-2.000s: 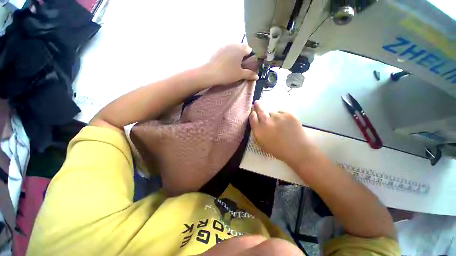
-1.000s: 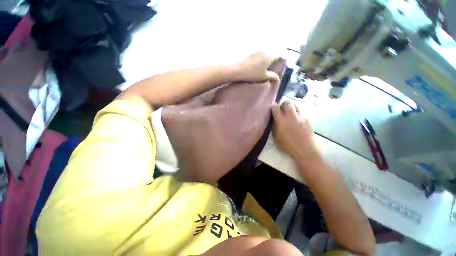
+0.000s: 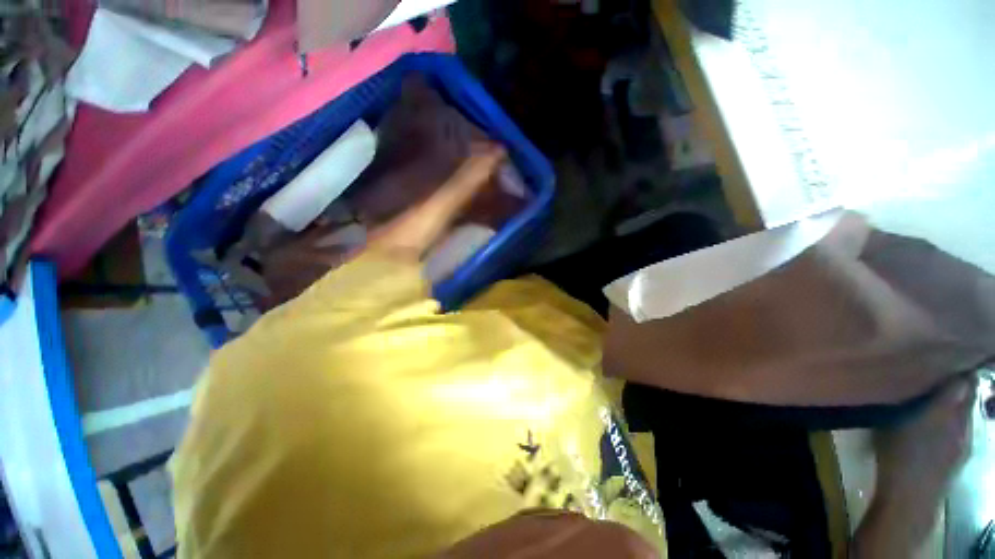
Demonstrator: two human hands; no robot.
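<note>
The mauve panel (image 3: 786,339) lies over the front edge of the white machine table at the right, with a white strip along its upper left edge and a black edge below. My right hand (image 3: 947,420) touches its black edge near the right border; its fingers are blurred and partly hidden, so its grip cannot be told. My left arm reaches into a blue basket (image 3: 524,153) holding mauve and white fabric pieces (image 3: 324,175). My left hand (image 3: 480,169) is over the pieces at the basket's right side, blurred, its fingers not clear.
A red-pink covered surface (image 3: 142,164) lies beyond the basket, with white and mauve fabric on it. A white board with a blue edge (image 3: 60,382) stands at the left. The table (image 3: 873,98) has printed ruler marks. The needle area is out of view.
The view has swung left and down. My left hand has let go of the mauve panel and moved into the basket. My right hand remains at the panel's black edge.
</note>
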